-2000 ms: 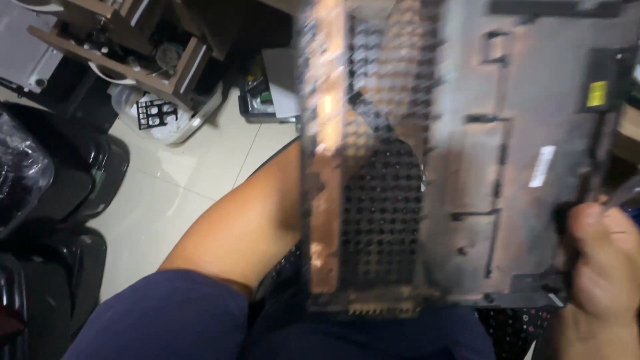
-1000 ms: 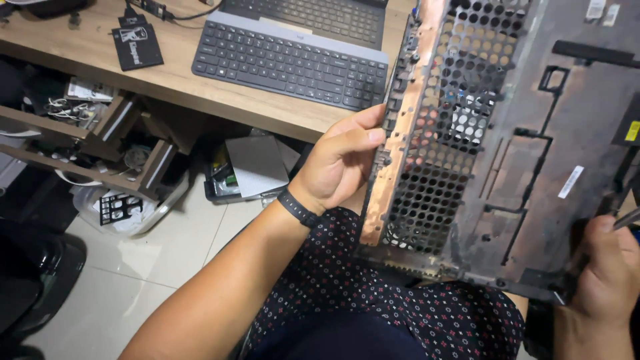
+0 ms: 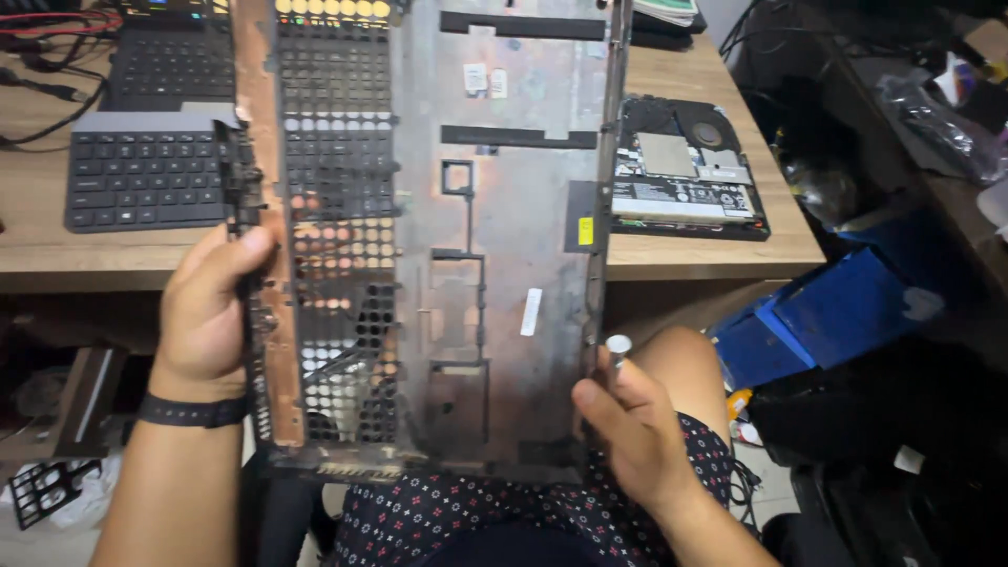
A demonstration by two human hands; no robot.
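A laptop's bottom cover point(image 3: 520, 236), with a perforated vent grille and a copper-coloured strip, is held up in front of me with its inner side facing me. My left hand point(image 3: 209, 315) grips its left edge, thumb on the strip and fingers partly visible through the grille holes. At the lower right edge, my right hand point(image 3: 638, 425) holds the cover along with a slim tool point(image 3: 619, 346) that has a round, pale end; the rest of the tool is hidden. Behind the cover to the right, an opened laptop base point(image 3: 685, 173) lies on the desk, its battery, fan and boards exposed.
On the wooden desk point(image 3: 740, 264) are a keyboard point(image 3: 142, 173), a laptop point(image 3: 161, 67) and cables point(image 3: 47, 94) at the left. A blue box point(image 3: 835, 315) stands right of the desk. An open drawer point(image 3: 90, 402) is at the lower left, near a black plastic frame point(image 3: 51, 488).
The view has swung right and up over the desk. Two seconds ago my left hand was not visible; one second ago it was at the cover's left edge. The cover now stands more upright.
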